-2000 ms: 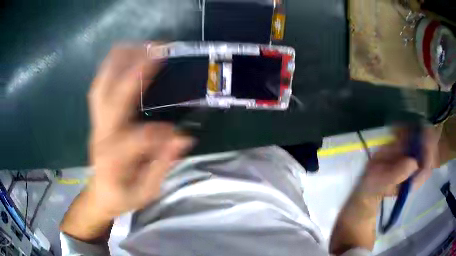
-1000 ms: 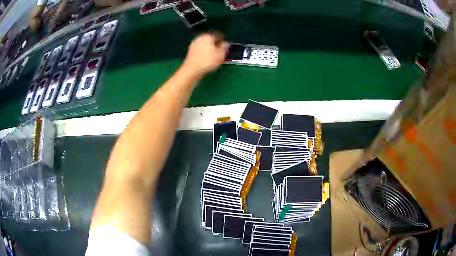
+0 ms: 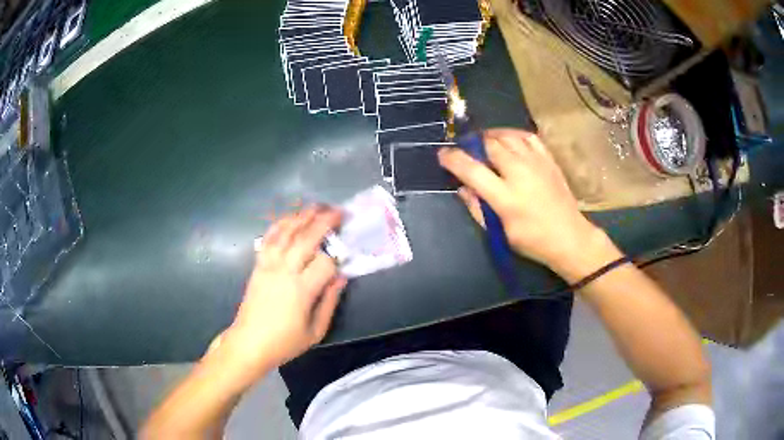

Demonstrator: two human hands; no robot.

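A white phone front housing (image 3: 375,234), blurred, lies at a tilt on the dark green mat. My left hand (image 3: 297,273) is on its left end with the fingers around it. My right hand (image 3: 529,193) holds a soldering iron (image 3: 494,228) with a dark blue handle. The iron's metal barrel points up and away over the edge of the LCD stack. A single LCD module (image 3: 423,168) lies at the near end of the stack, partly under my right fingertips. The far part of the LCD stacks (image 3: 331,43) shows at the top edge.
Brown cardboard (image 3: 559,103) lies on the right, with a black fume fan (image 3: 615,34) and a clear round container with a red rim (image 3: 667,135). Clear plastic trays (image 3: 39,215) are at the far left. A black cord runs along the right near edge.
My left hand has come back from the far green surface and is now on a phone housing near me. My right hand, out of view one second ago, is in view with the iron.
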